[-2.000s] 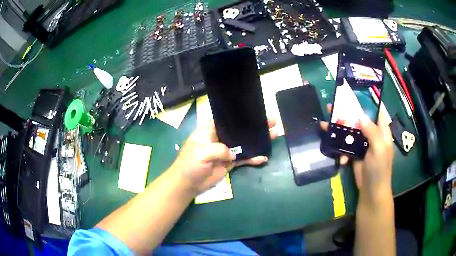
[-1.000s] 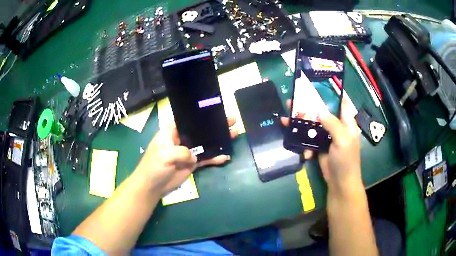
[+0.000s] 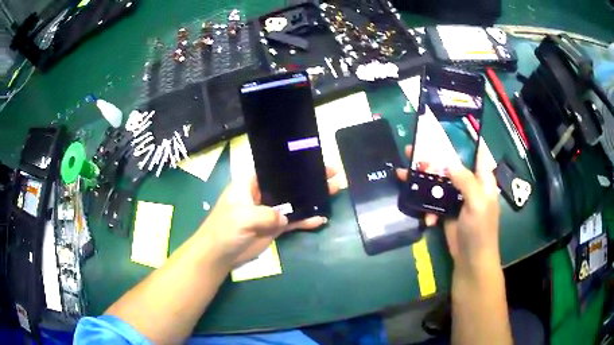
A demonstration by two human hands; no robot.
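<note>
My left hand [image 3: 252, 219] grips the lower part of a black smartphone [image 3: 279, 121]. Its screen is mostly dark, with a light strip at the top and a small pinkish-white box at its middle right. My right hand [image 3: 471, 195] holds a third phone [image 3: 448, 118] showing a camera view, my thumb over the lower screen beside the round white shutter button. A second handset [image 3: 377, 195] lies on the mat between them with a white "NUU" logo. Its lower right edge is close to the third phone.
Black parts trays [image 3: 350, 40] and a ridged clear tray [image 3: 195, 60] lie at the back. White sticks [image 3: 161, 148], a green spool [image 3: 74, 162] and a white bottle [image 3: 109, 112] are left. Yellow-edged paper [image 3: 152, 232] lies front left, a red-handled tool [image 3: 506, 108] right.
The left-hand phone's screen went from dark to showing a top strip and small box. The "NUU" logo appeared on the lying handset, first bluish, now white. The view shifted; both hands keep their grips.
</note>
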